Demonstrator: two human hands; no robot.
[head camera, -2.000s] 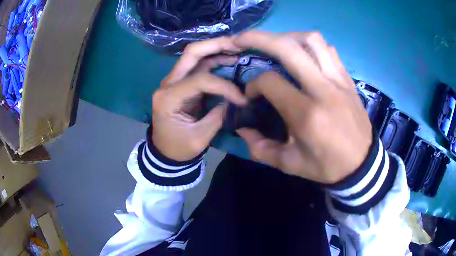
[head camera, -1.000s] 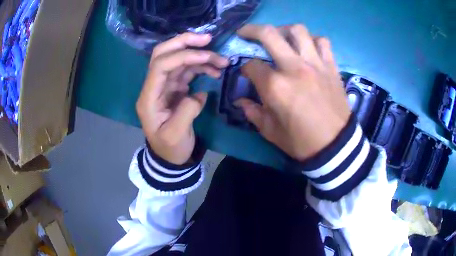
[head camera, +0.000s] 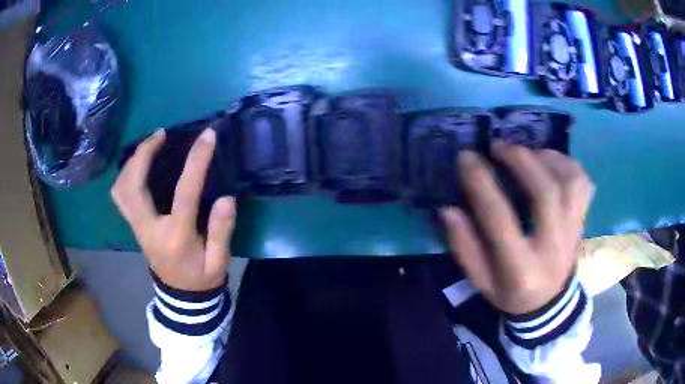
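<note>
A row of black housings (head camera: 359, 146) lies side by side on the green bench top, blurred. Oval shapes show inside the middle ones. My left hand (head camera: 180, 202) is on the leftmost housing (head camera: 174, 166), fingers spread over it and thumb at its near right side. My right hand (head camera: 518, 217) is on the right end of the row, fingers over the housings there and thumb at the near edge. It hides part of the rightmost housing (head camera: 537, 129).
At the upper right, several housings (head camera: 492, 34) with shiny cells and round spoked brackets stand in a line. A clear plastic bag (head camera: 73, 105) with black parts lies at the left, beside a cardboard carton (head camera: 22, 165). Yellowish wrapping (head camera: 620, 259) is at the bench's right edge.
The view has shifted right. My hands have moved apart, from one housing near the bag to the two ends of the row. The housings now form one row between them.
</note>
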